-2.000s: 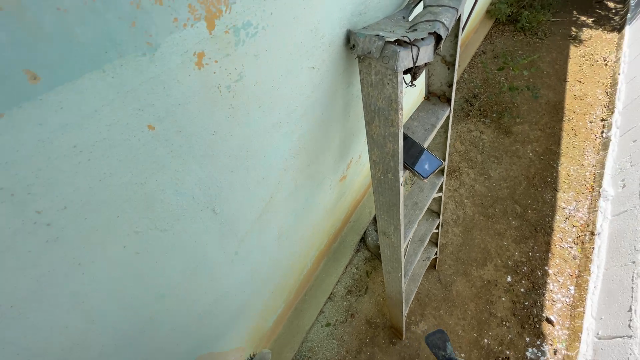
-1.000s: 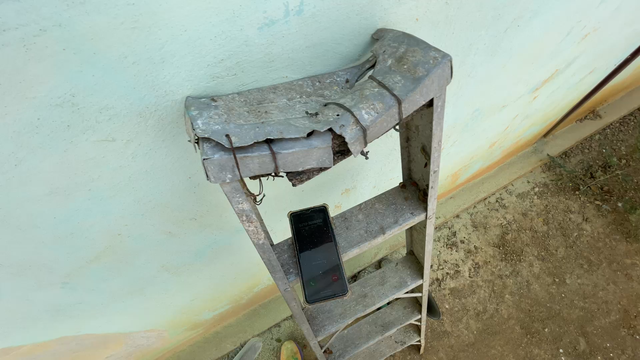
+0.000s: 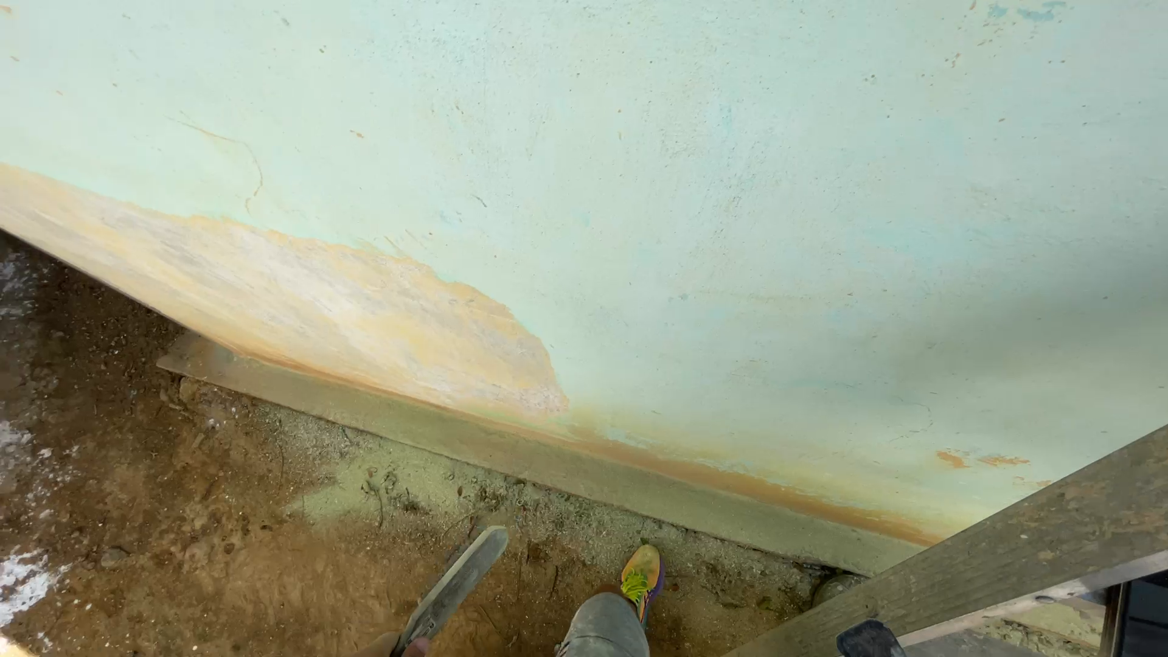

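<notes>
At the bottom edge, left of centre, part of my left hand (image 3: 415,647) is closed around the lower end of a long, grey, flat-bladed tool (image 3: 461,579). Its rounded tip points up and right, over the dirt and apart from the wall. My right hand is out of view. The painted wall (image 3: 693,237) is pale green-blue, with a large bare, tan and whitish patch (image 3: 365,319) low on its left part. A dark, blunt-ended object (image 3: 869,639) shows at the bottom right, in front of the ladder rail; what holds it is hidden.
A worn ladder's side rail (image 3: 1022,538) crosses the lower right corner. A narrow plinth (image 3: 438,445) runs along the wall's foot. Below it is brown dirt ground (image 3: 237,547), with my shoe (image 3: 642,577) and trouser leg (image 3: 604,628). A dark object (image 3: 1145,616) is cut off at the right edge.
The view has swung widely from the ladder to the wall and its foot. The ladder top, and the phone lying on its step, are no longer plainly visible.
</notes>
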